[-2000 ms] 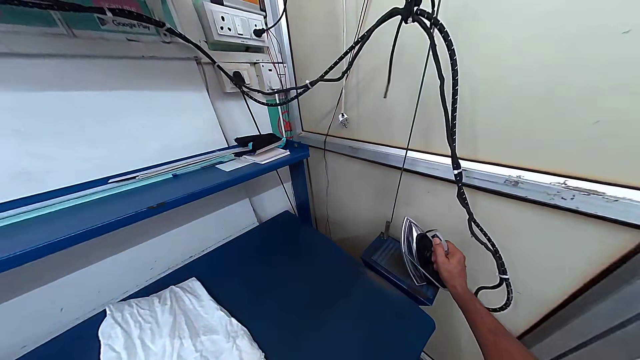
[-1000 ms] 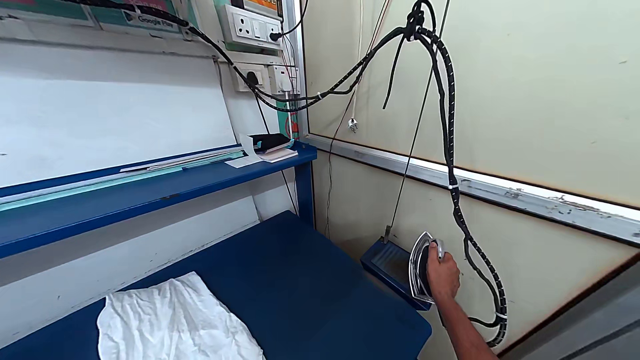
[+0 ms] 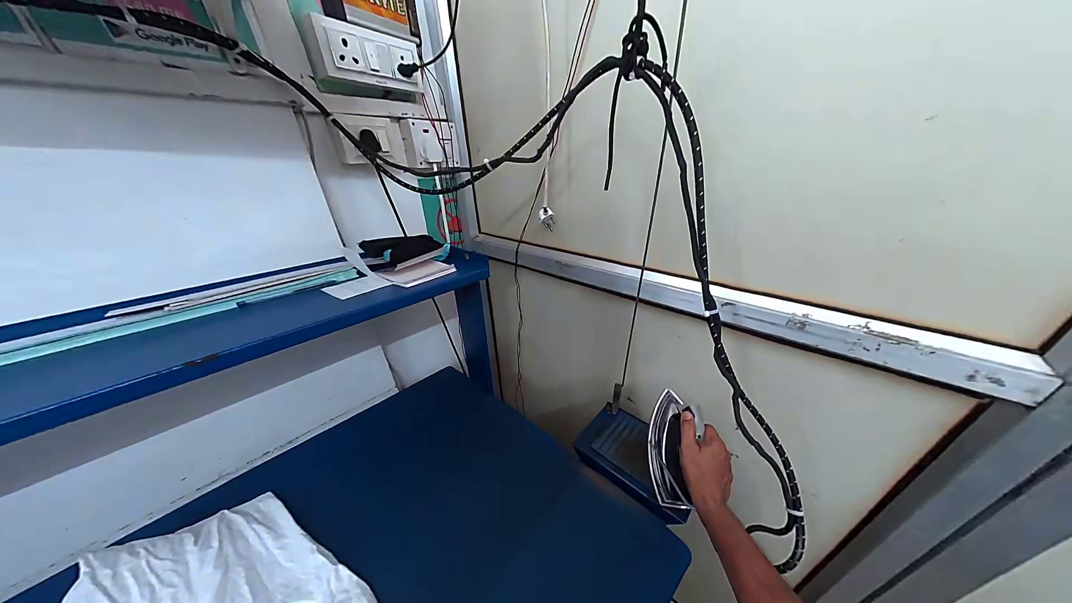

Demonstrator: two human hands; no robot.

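My right hand [image 3: 706,463] grips the handle of an electric iron [image 3: 667,452] at the lower right. The iron is tipped on its side, its metal soleplate turned to the left, over a blue metal iron rest [image 3: 618,448] beside the table's far right edge; whether they touch I cannot tell. A black corded cable [image 3: 718,335] hangs in a loop to the right of the hand. On the blue table [image 3: 469,494], at the lower left, lies a crumpled white cloth [image 3: 222,557]. My left hand is out of view.
A blue shelf [image 3: 251,335] runs above the table's back side, bearing papers [image 3: 416,272] and a black cloth item [image 3: 402,248]. Sockets and switches [image 3: 368,54] are on the wall above. A white plug [image 3: 547,218] dangles by the cream panel, which has a metal rail [image 3: 837,331].
The iron in my right hand has turned slightly, showing its soleplate more edge-on than two seconds ago. It stays over the iron rest. The white cloth lies as before.
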